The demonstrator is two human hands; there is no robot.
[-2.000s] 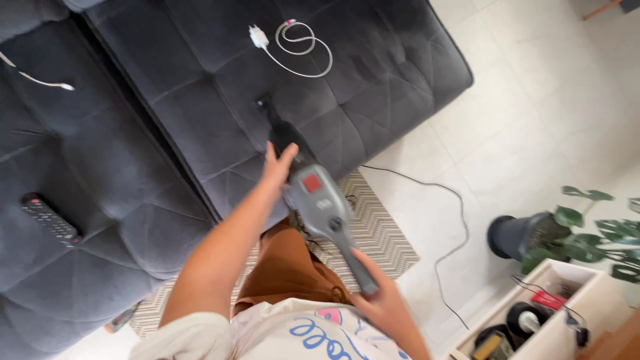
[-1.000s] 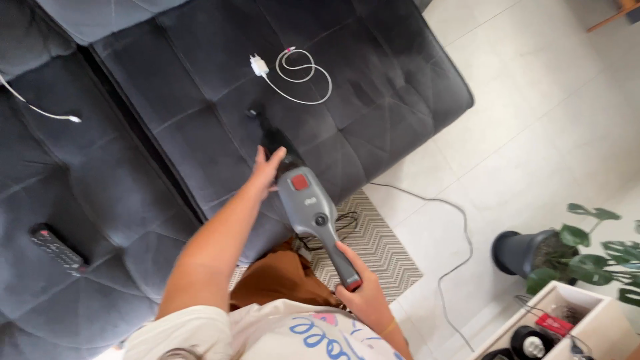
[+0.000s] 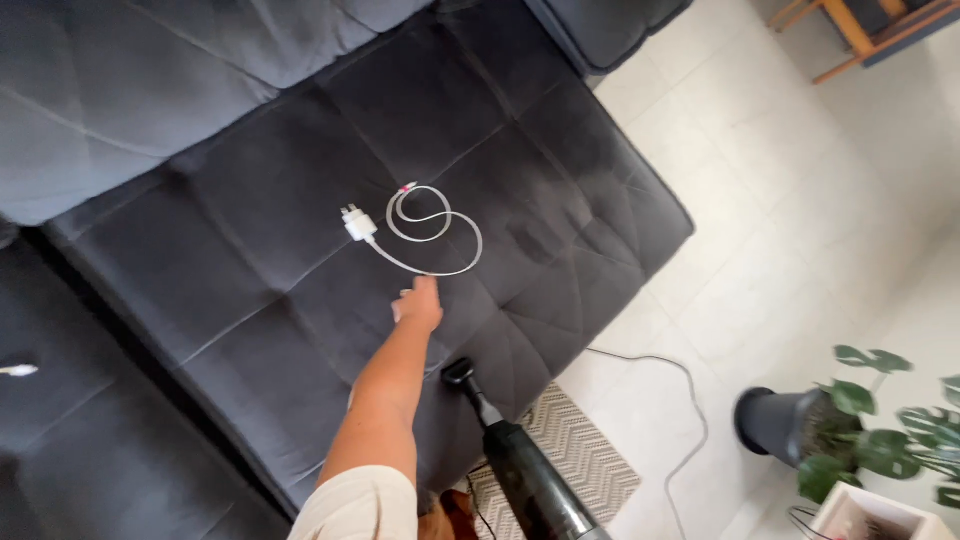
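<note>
My left hand (image 3: 420, 301) reaches over the dark tufted sofa seat (image 3: 300, 352), its fingertips at the lower edge of a white charging cable (image 3: 480, 244); blur hides whether they touch it. The cable lies in loops, joined to a white power adapter (image 3: 358, 223). To the right of my left forearm, a handheld vacuum cleaner (image 3: 532, 472) points up from the bottom edge, its black nozzle (image 3: 457, 371) over the seat's near side. My right hand is out of frame, as is the vacuum's handle.
A black cord (image 3: 694, 397) runs across the pale tiled floor beside a zigzag-patterned rug (image 3: 585, 442). At the right are a potted plant (image 3: 780, 424) and a light-coloured box (image 3: 862, 502). A wooden chair (image 3: 862, 37) stands at the upper right. Another cable end (image 3: 21, 370) lies at far left.
My left hand has left the vacuum's front and moved up the seat to the white cable. The view has shifted; the remote control, my right hand and the vacuum's handle are out of frame.
</note>
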